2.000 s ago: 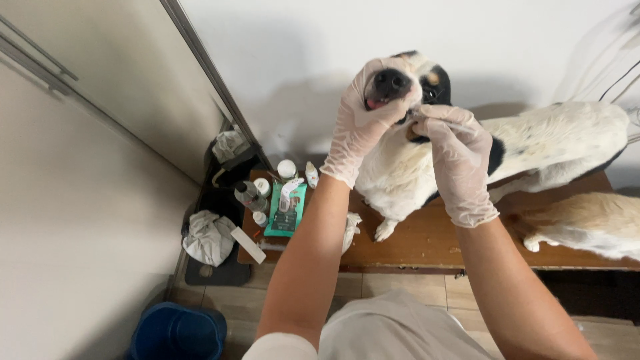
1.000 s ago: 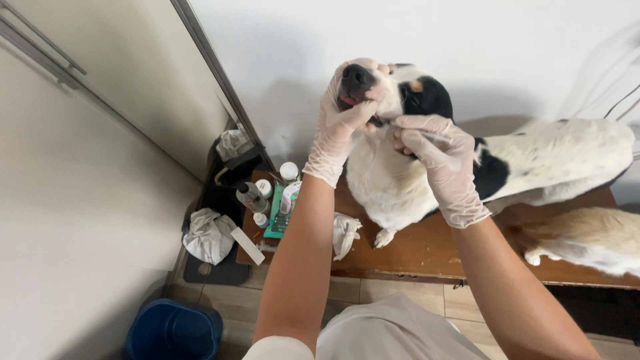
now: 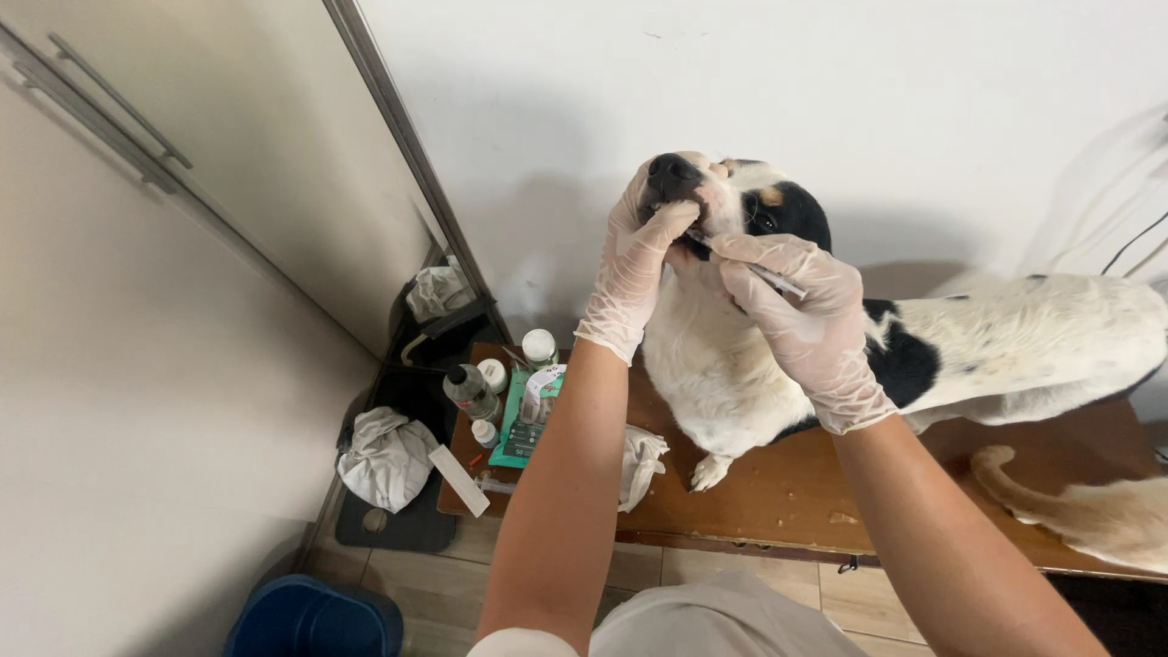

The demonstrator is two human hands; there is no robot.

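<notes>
A white dog with black patches is on a brown wooden table, its head tilted up. My left hand, in a thin translucent glove, grips the dog's muzzle, with the thumb at the mouth. Gloved likewise, my right hand holds a small plastic syringe between thumb and fingers, its front end at the side of the dog's mouth. Whether the tip is inside the mouth I cannot tell. Part of the syringe is hidden by my fingers.
Bottles, white-lidded jars, a green packet and crumpled white material lie on the table's left part. At right is a second, tan-and-white animal. A blue bucket stands on the floor beside the pale cabinet.
The dog's muzzle has moved left along with my left hand. The syringe in my right hand now shows plainly at the mouth.
</notes>
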